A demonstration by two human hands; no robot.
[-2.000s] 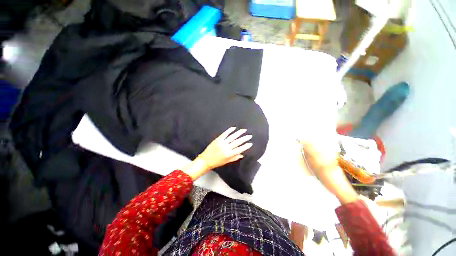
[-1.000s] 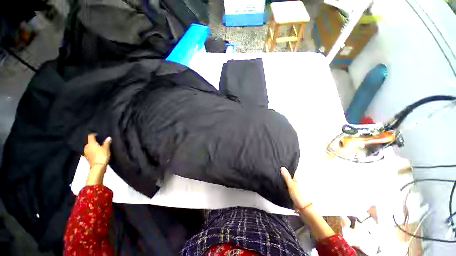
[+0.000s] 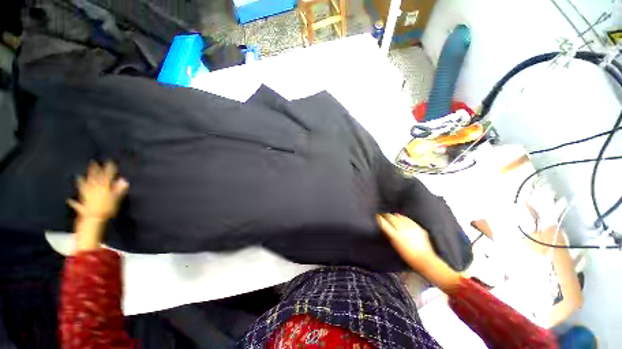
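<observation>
A large black garment (image 3: 225,170) lies spread across the white-covered pressing table (image 3: 184,283). Its narrower sleeve-like part reaches past the right side of my right hand. My left hand (image 3: 97,194) is blurred, fingers spread, on or just over the garment at the left; contact is unclear. My right hand (image 3: 409,242) lies at the garment's lower right part, thumb and fingers near the cloth; I cannot tell whether it grips. The steam iron (image 3: 447,140) with its orange handle rests at the table's right side.
A blue tray (image 3: 181,60) is at the table's far left. More black garments (image 3: 102,31) lie behind it. A wooden stool (image 3: 322,17), a blue-green ribbed hose (image 3: 450,68) and a cardboard box (image 3: 411,24) stand beyond. The black iron hose (image 3: 525,68) curves along the pale wall.
The garment is now spread flatter and further right, with a slit and collar-like points showing. The view has shifted right. My left hand has opened over the cloth; my right hand remains at its right part.
</observation>
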